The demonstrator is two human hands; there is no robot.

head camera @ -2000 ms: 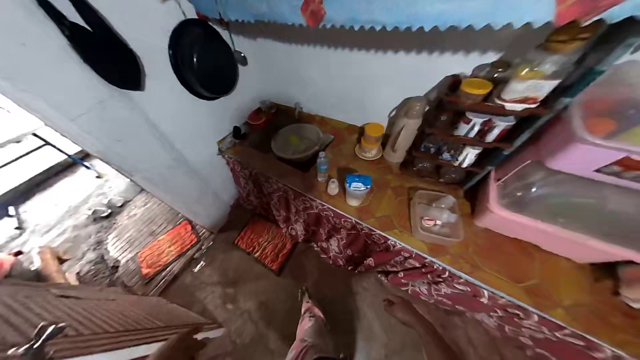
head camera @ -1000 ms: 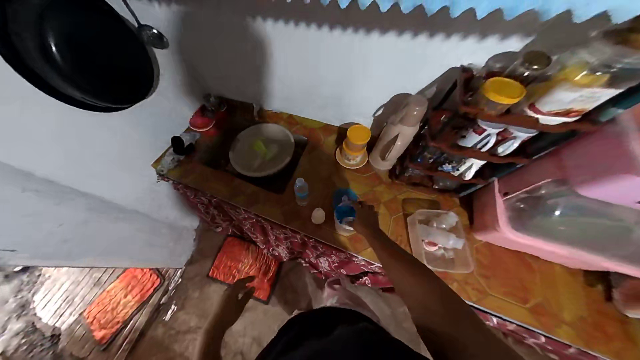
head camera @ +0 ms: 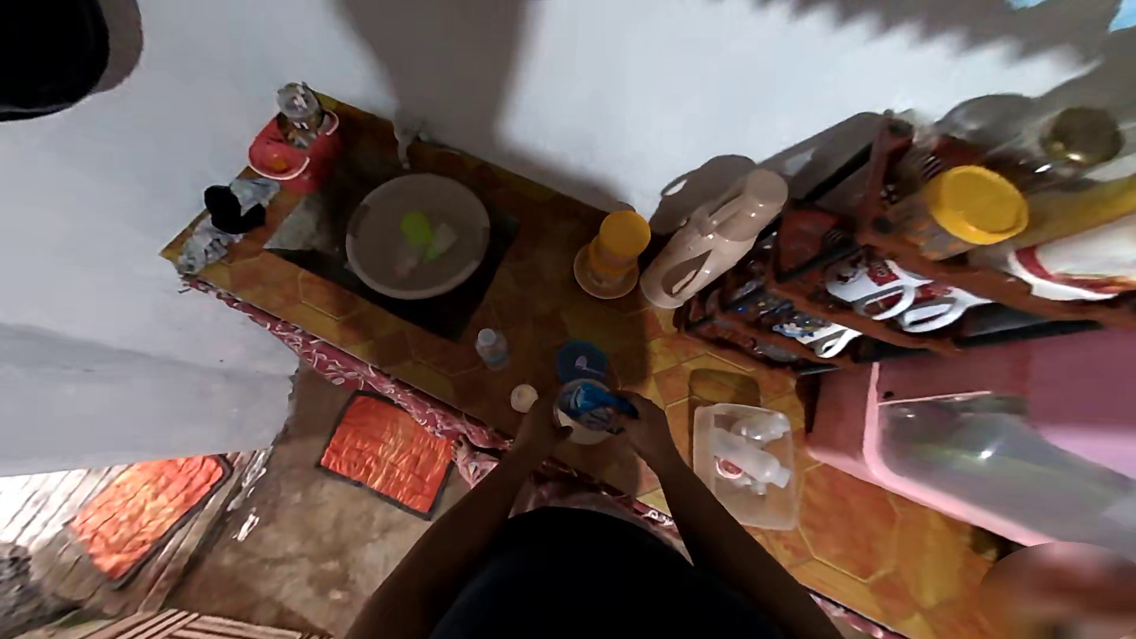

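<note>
My left hand (head camera: 540,432) is at the left side of a white plastic tub (head camera: 581,432), near the counter's front edge. With its fingers, my right hand (head camera: 645,428) grips a blue packet (head camera: 593,404) at the tub's mouth. Just behind the tub lies a blue round lid (head camera: 581,361). A small white container (head camera: 524,398) stands left of the tub, and a clear bottle with a white cap (head camera: 492,348) stands farther back. Whether my left fingers press on the tub is hard to tell.
A basin (head camera: 417,235) sits in the sink at left. Behind are a yellow-lidded container (head camera: 619,244) on a saucer and a beige thermos jug (head camera: 714,238). At right are a clear box of bottles (head camera: 747,466), a rack of mugs (head camera: 825,306) and a pink bin (head camera: 1003,426).
The view has moved closer to the counter. My left hand has come up from below the counter's edge to the tub. The blue lid now shows behind the tub.
</note>
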